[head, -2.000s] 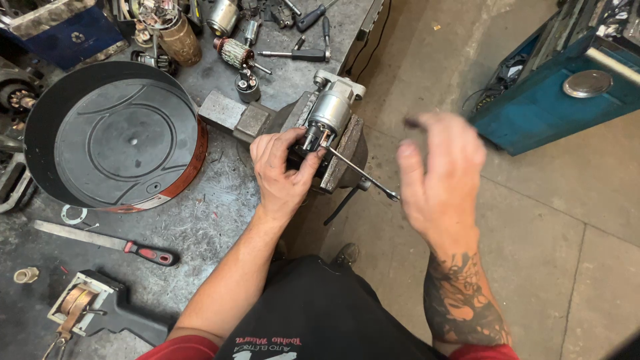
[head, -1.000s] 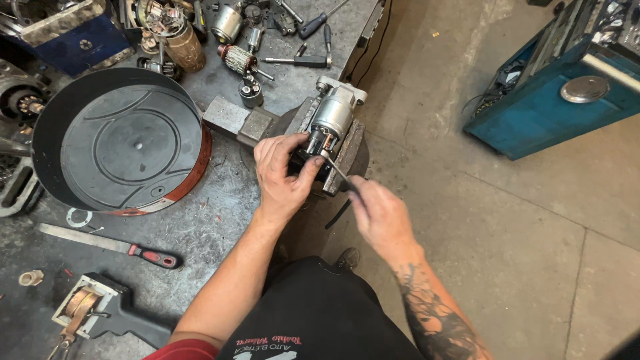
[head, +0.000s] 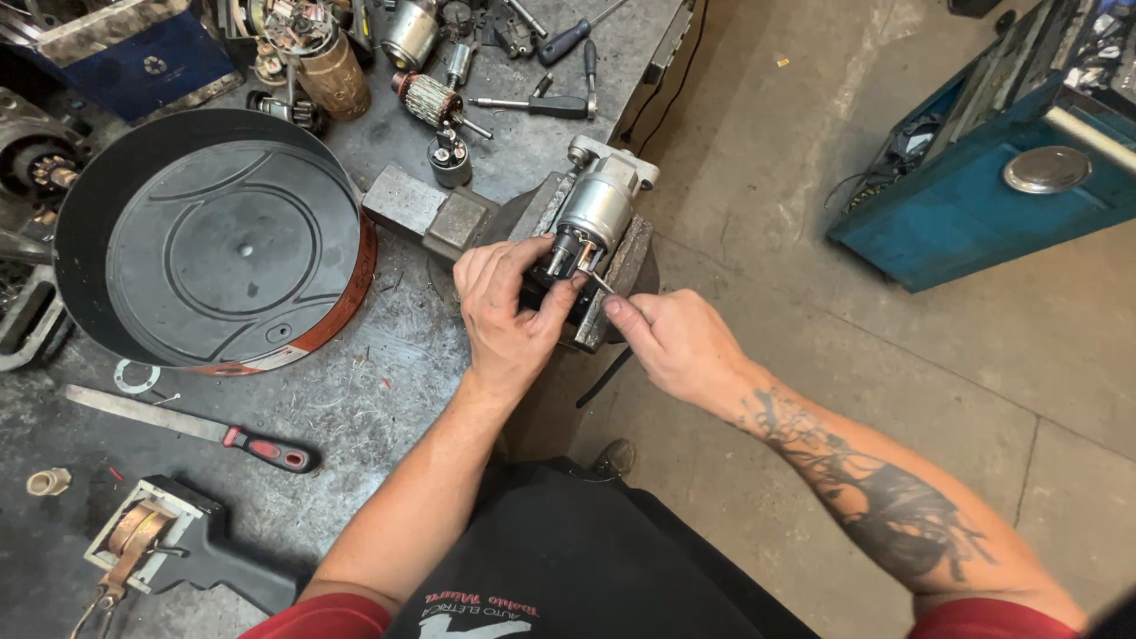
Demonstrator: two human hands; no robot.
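A starter motor with a silver metal housing (head: 596, 209) sits between the jaws of a bench vise (head: 626, 275), its open end toward me. My left hand (head: 512, 306) holds that open end, fingers on its left side and thumb at its lower edge, around the brush parts (head: 579, 253). My right hand (head: 679, 342) grips a thin metal tool (head: 601, 282), whose tip reaches the brush parts beside my left thumb. The tool's handle is hidden in my right fist, so its kind cannot be told. The vise handle (head: 605, 377) hangs below the vise.
On the bench lie a round black tray with a red outer wall (head: 342, 306), a flat file (head: 151, 413), a soldering gun-like tool (head: 191, 541), an armature (head: 430, 99), a solenoid (head: 450, 162) and screwdrivers (head: 565, 40). A teal metal cabinet (head: 967, 191) stands at right.
My right hand, raised apart from the tool two seconds ago, has come down and left and closed on it. My left hand has stayed at the motor's open end.
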